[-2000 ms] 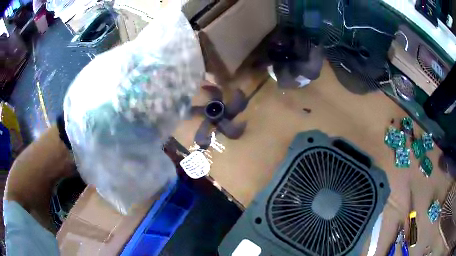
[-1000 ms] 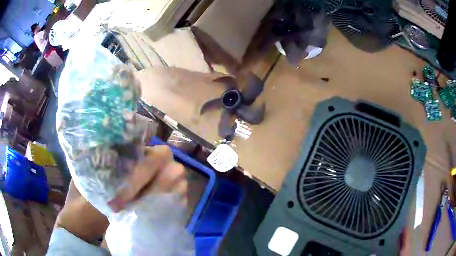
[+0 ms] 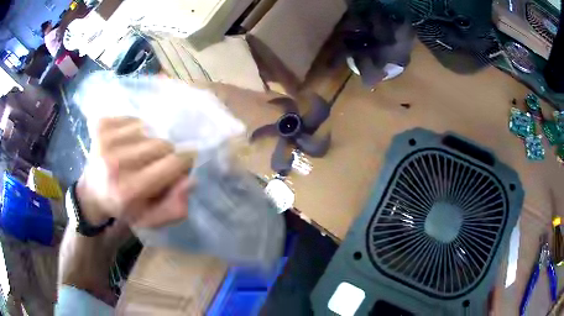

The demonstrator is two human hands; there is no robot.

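Note:
My left hand (image 3: 141,176), blurred and wearing a dark wristband, is closed on the gathered part of a clear plastic bag (image 3: 232,213) at left. The bag hangs toward the lower right, over the bench edge and blue bin. Its contents are too blurred to tell. The grey-green fan housing with front grille (image 3: 444,222) lies face up at lower right. Its white square and dark panel show at the bottom. My right hand is not clearly visible.
A dark fan blade (image 3: 289,124) lies on the brown cardboard bench cover. Green circuit boards (image 3: 522,123), side cutters (image 3: 542,274) and a yellow-black tool (image 3: 558,237) are at right. Cardboard boxes (image 3: 300,40) stand behind. A blue bin (image 3: 244,290) is below the bench edge.
My left hand has moved up and left and shows more fully. The bag has swung from upright at left to lying toward the lower right. The fan housing looks much the same.

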